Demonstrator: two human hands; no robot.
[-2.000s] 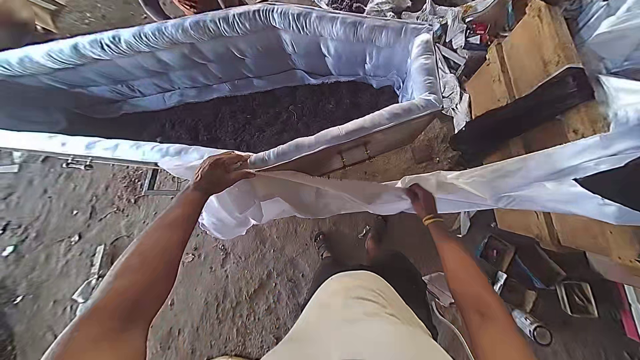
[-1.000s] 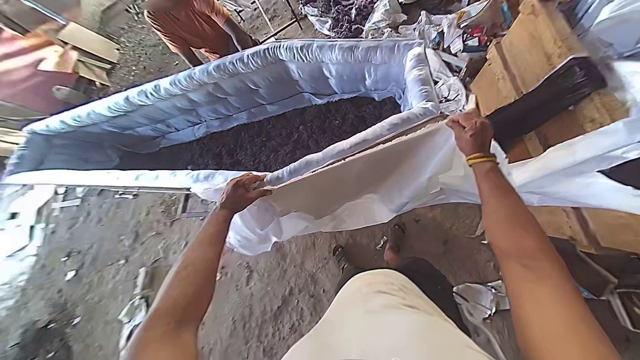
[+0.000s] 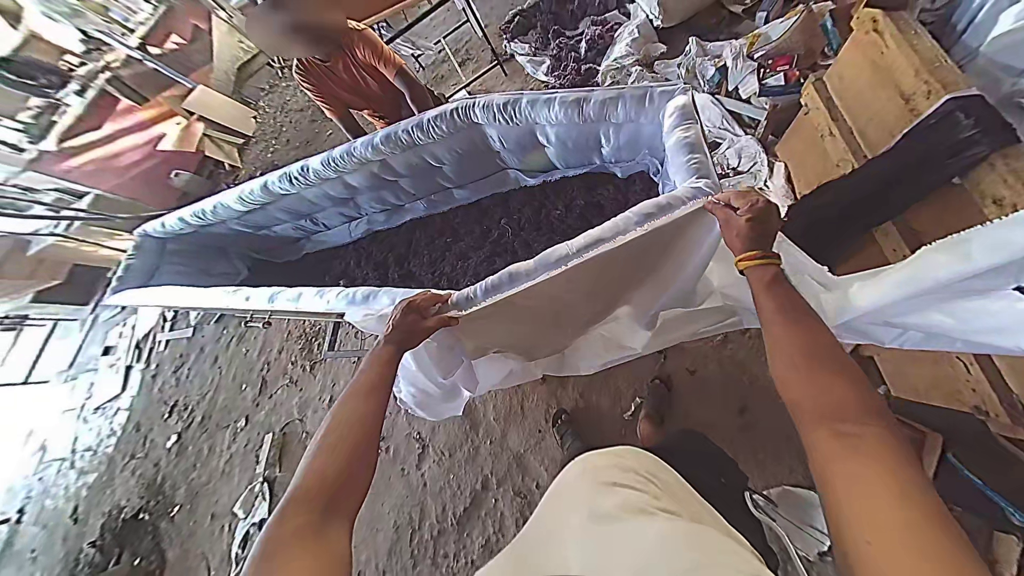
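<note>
A coffin (image 3: 560, 140) with a tufted, padded white cloth lining stands across the view, its bottom covered with dark shredded fibre (image 3: 480, 232). My left hand (image 3: 418, 322) grips the cloth-covered near rim where the side bends. At the near right corner my right hand (image 3: 746, 220) pinches the edge of a white cloth (image 3: 680, 328) against the rim. Between my hands the cloth's frayed edge runs along the rim, and a beige panel (image 3: 560, 300) shows on the outer side. The cloth hangs in folds below and stretches away to the right.
Across the coffin a person in an orange shirt (image 3: 352, 76) leans toward its far side. Wooden boards (image 3: 896, 72) with a black wrapped bundle (image 3: 896, 180) lie at the right. A sack of fibre (image 3: 568, 40) and scraps lie behind. Cardboard pieces (image 3: 220, 110) are at the upper left.
My right hand has moved up to the coffin's near right corner, raising the cloth to the rim. My left hand remains at the bend. The view has shifted, showing more of the other person.
</note>
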